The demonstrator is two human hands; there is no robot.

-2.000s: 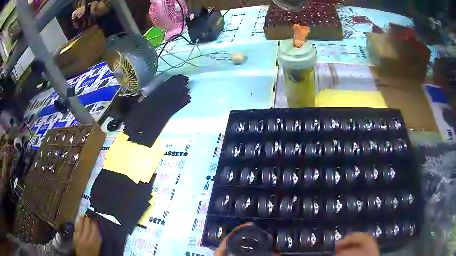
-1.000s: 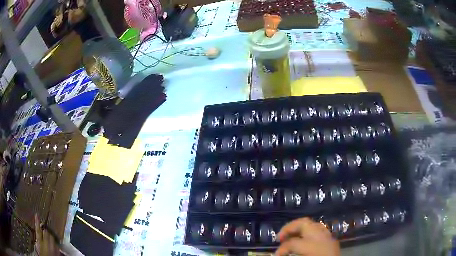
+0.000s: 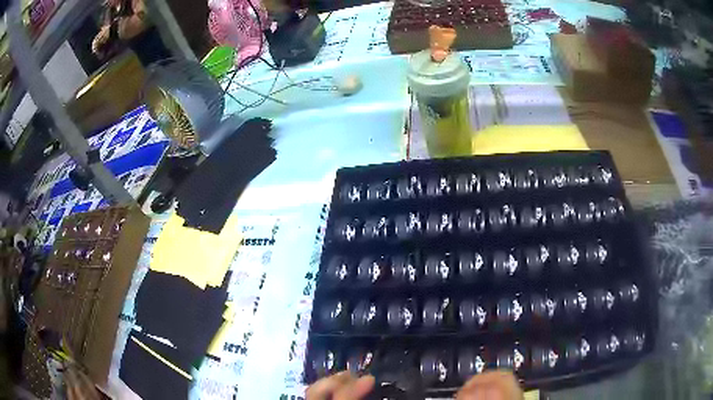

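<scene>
A black divided tray [image 3: 322, 324] holds rows of glossy round black parts standing on edge. My left hand [image 3: 340, 386] is at the bottom edge of the picture, mostly cut off. A dark round black part [image 3: 397, 376] is at its fingertips, in front of the tray's near row; it is blurred and its lower side is cut off. My right hand [image 3: 490, 386] is at the bottom edge to the right, over the tray's near edge. Its fingertips are hidden or cut off, so I cannot tell whether it holds anything.
Black sheets [image 3: 223, 176] and yellow sheets [image 3: 195, 251] lie left of the tray. A partition box [image 3: 117, 273] is at far left, with another person's hand [image 3: 74, 383] beside it. A lidded cup [image 3: 442, 109] and cardboard box [image 3: 602, 66] stand behind the tray. Clear plastic [image 3: 688, 289] lies right.
My left hand has come back into view with a dark round part at its fingertips. My right hand has drawn down from the near row to the picture's edge. The camera view has shifted slightly.
</scene>
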